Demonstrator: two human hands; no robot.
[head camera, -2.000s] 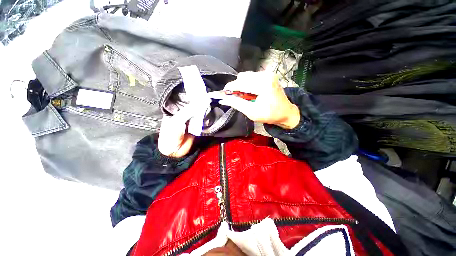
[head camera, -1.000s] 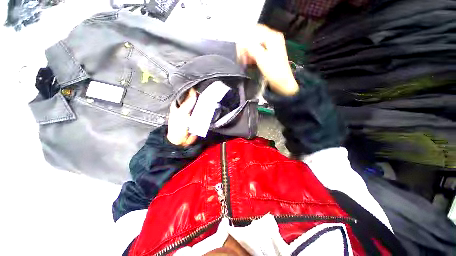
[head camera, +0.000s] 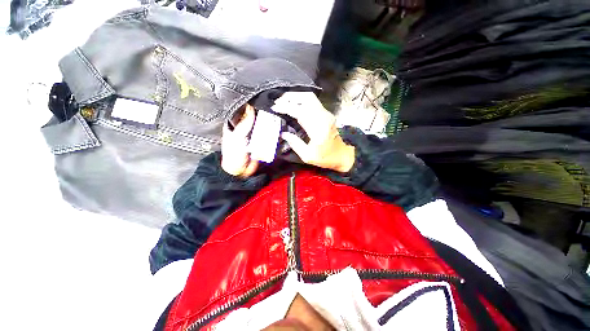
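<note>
A grey denim jacket (head camera: 123, 174) lies on the white table with its collar to the left and its hem folded back near my body. My left hand (head camera: 238, 145) holds a white care label (head camera: 264, 137) inside the folded hem. My right hand (head camera: 318, 136) is at the right side of the label, fingers curled at the dark inside of the hem. Whether it pinches the cloth or the label is too blurred to tell. A hang tag (head camera: 134, 111) with a white panel lies below the collar.
Loose dark tags (head camera: 199, 5) lie at the table's far edge, with a small red thing (head camera: 263, 9) near them. Dark hanging jackets (head camera: 517, 97) with yellow lettering fill the right side. A pale bundle (head camera: 365, 97) lies beside green material beyond my right hand.
My right hand held a red-handled tool at the label, moved away toward the far table side, and is now back at the label without the tool visible. My left hand stays at the label.
</note>
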